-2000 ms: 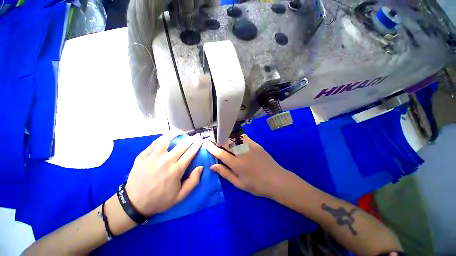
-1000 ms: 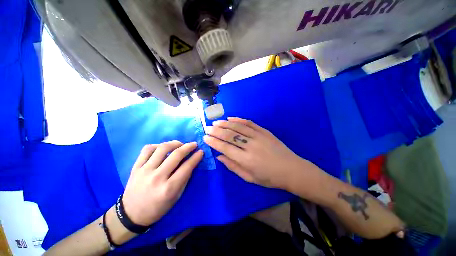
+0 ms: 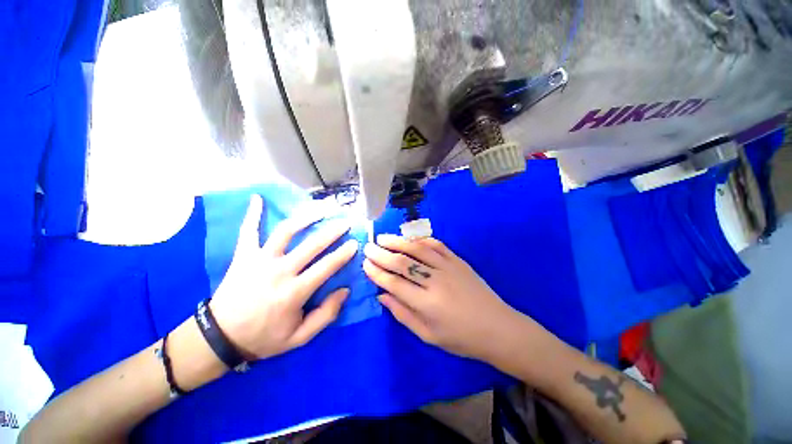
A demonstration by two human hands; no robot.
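A royal-blue garment panel [image 3: 486,217] lies flat under the machine head. A lighter blue rectangular piece [image 3: 227,227] lies on it, partly under my left hand. My left hand [image 3: 282,277] rests flat on the lighter piece with fingers spread. My right hand [image 3: 434,295] lies on the cloth at the piece's right edge, fingertips close to my left fingertips, just in front of the needle area. The presser foot and needle are mostly hidden behind the white machine cover [image 3: 375,113] and washed out by lamp glare.
The whitish HIKARI machine head [image 3: 599,78] spans the top, with a ribbed tension knob [image 3: 498,163]. Long blue panels [image 3: 35,130] hang at the left. Smaller blue pieces [image 3: 664,234] overlap at the right. White paper [image 3: 22,373] lies lower left. Green cloth [image 3: 708,364] is lower right.
Compared with one second ago, the view has shifted, showing more of the machine head. My left hand has moved up and spread flat over the lighter piece. My right hand remains beside its edge.
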